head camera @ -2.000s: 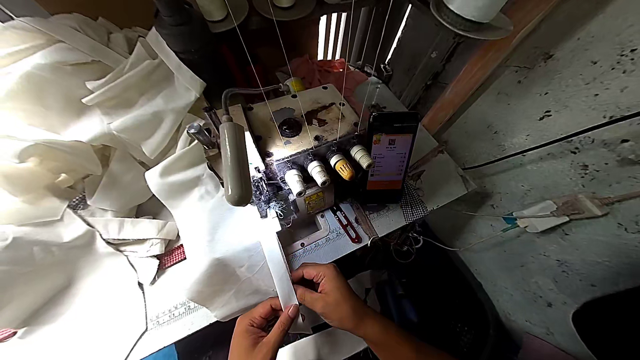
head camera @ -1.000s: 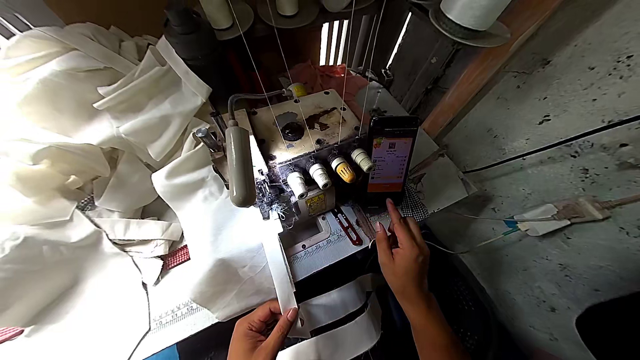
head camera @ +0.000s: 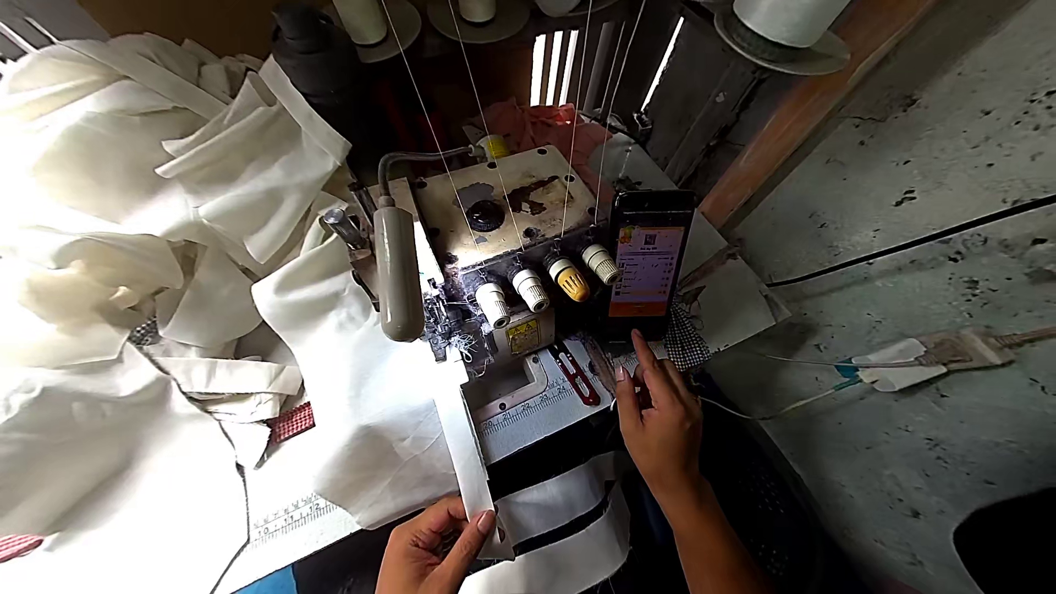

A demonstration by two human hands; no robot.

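Note:
My left hand (head camera: 437,544) pinches a white fabric strip (head camera: 466,462) between thumb and fingers near the table's front edge. The strip runs up to the lit needle area of an overlock sewing machine (head camera: 503,206). My right hand (head camera: 660,408) holds nothing; its index finger points up just below a smartphone (head camera: 650,264) that stands upright with its screen lit. Whether the fingertip touches the phone, I cannot tell. Red thread snips (head camera: 575,375) lie on the machine bed, left of my right hand. White cloth (head camera: 355,396) spreads left of the strip.
A large heap of white fabric (head camera: 99,206) covers the left side. A lamp (head camera: 399,272) hangs beside the machine head. Thread cones (head camera: 784,21) stand above, with threads running down. A cable connector (head camera: 932,363) hangs by the wall on the right. Loops of white strip (head camera: 561,503) hang below the table edge.
Two seconds ago both hands were on the strip. My right hand has let go and moved up and right to below the phone. My left hand has stayed on the strip.

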